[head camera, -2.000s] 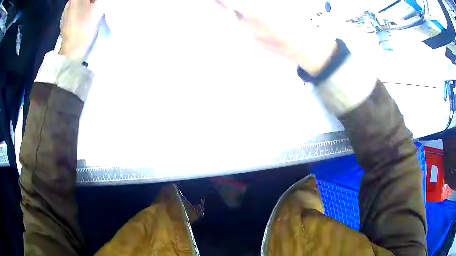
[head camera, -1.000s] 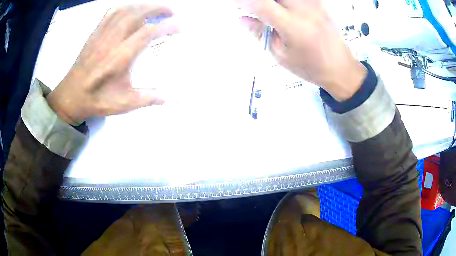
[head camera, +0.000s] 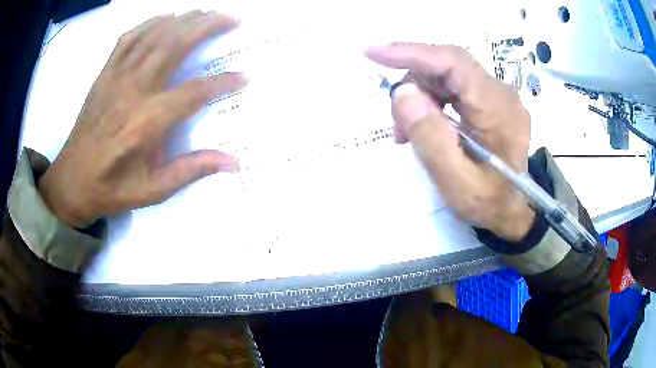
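Note:
A white printed form sheet (head camera: 309, 108) lies on the white tabletop, washed out by glare, with faint lines of dark print. My left hand (head camera: 133, 118) lies on its left part, fingers spread and holding nothing. My right hand (head camera: 467, 129) is over the sheet's right side and holds a clear-barrelled gel pen (head camera: 529, 188). The pen slants down to the right across the hand, its rear end over my wrist. Its writing end is near my fingertips; whether it touches the paper cannot be told.
The sewing machine head (head camera: 597, 47) is at the upper right, with metal parts (head camera: 618, 126) under it. A grey ruler tape (head camera: 288, 298) runs along the curved front edge. A blue crate (head camera: 493, 298) and a red box (head camera: 618, 266) are below right. Dark fabric (head camera: 25, 43) is at the upper left.
The pen, lying on the paper one second ago, is now in my right hand. Both hands rest lower in the picture than two seconds ago, and print on the sheet shows more clearly.

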